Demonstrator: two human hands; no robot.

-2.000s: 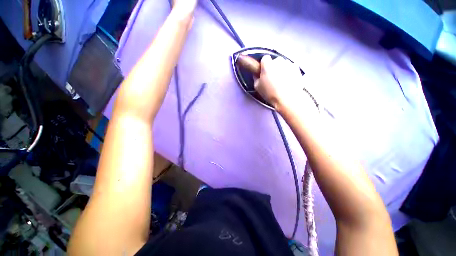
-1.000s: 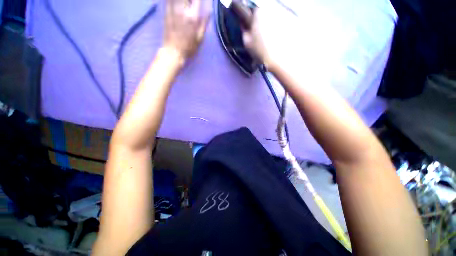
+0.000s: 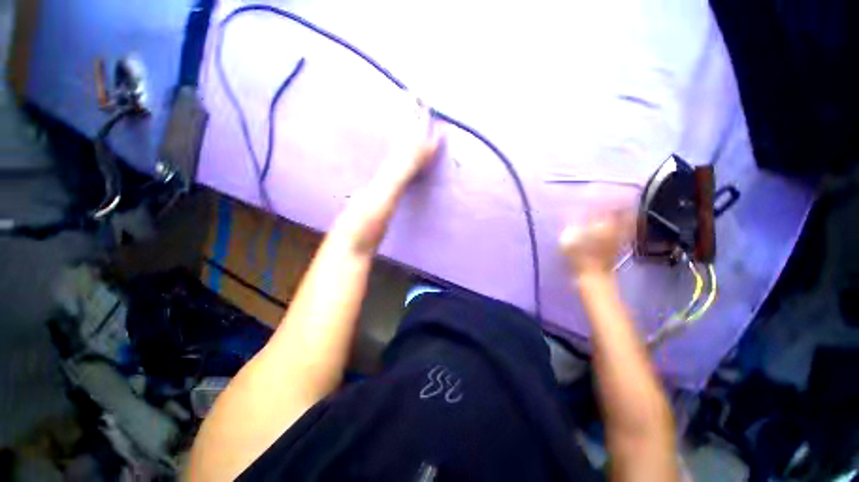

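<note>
A long dark fabric strip (image 3: 516,179) lies in a wide curve on the lilac ironing table (image 3: 565,66), with a loop and a loose end at the left. My left hand (image 3: 421,141) is at the middle of the strip, its fingertips closed over it; the fingers are overexposed. The steam iron (image 3: 671,209) stands at the right of the table with its brown handle to the right, and no hand is on it. My right hand (image 3: 598,243) is just left of the iron, blurred, with fingers curled; I cannot tell whether it holds anything.
Yellow iron hoses (image 3: 702,287) trail from the iron toward the table's front edge. A second iron (image 3: 130,85) sits on the neighbouring blue table at the left. A cardboard box (image 3: 240,254) is under the table. Scraps (image 3: 118,395) cover the floor at the lower left. Dark cloth (image 3: 782,85) hangs at the right.
My right hand has let go of the iron, which now stands further right. My left hand has come onto the strip. More of the strip's curve shows on the table.
</note>
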